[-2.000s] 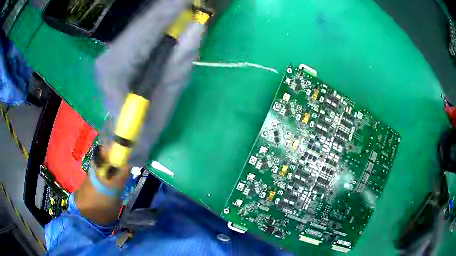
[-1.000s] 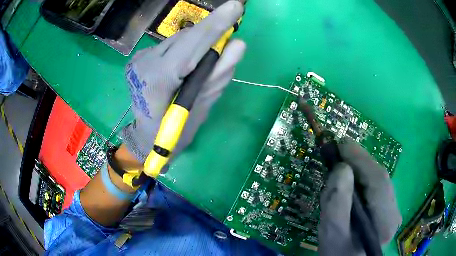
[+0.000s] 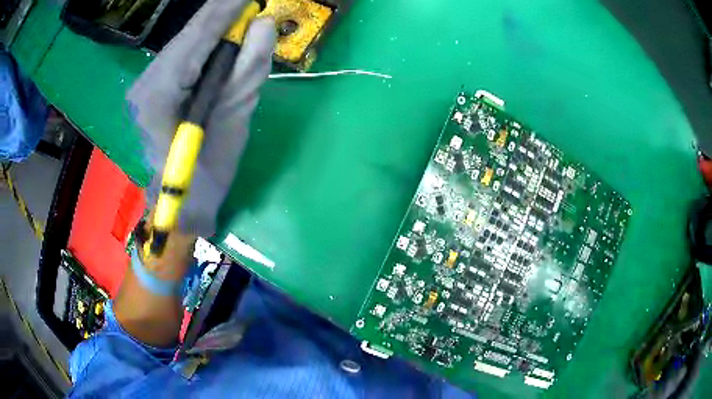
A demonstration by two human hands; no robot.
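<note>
My left hand (image 3: 191, 117), in a grey knitted glove, holds the yellow-and-black soldering iron (image 3: 182, 156) at the upper left, beside the sponge. The iron's tip is out of the picture or hidden. A thin silver-white solder wire (image 3: 343, 72) reaches right from my left hand over the green mat and ends short of the board. The green circuit board (image 3: 500, 249) lies tilted on the mat at the right, with nothing over it. My right hand is not in view.
The yellow sponge (image 3: 300, 31) with a dark centre hole is at the top. A black parts bin (image 3: 117, 19) is at the upper left. A red sheet (image 3: 97, 222) with small boards is at the lower left. Tools (image 3: 667, 343) lie at the right edge.
My right hand and its dark iron have left the board and the picture. My left hand has moved left with its iron, and the wire has come away from the board.
</note>
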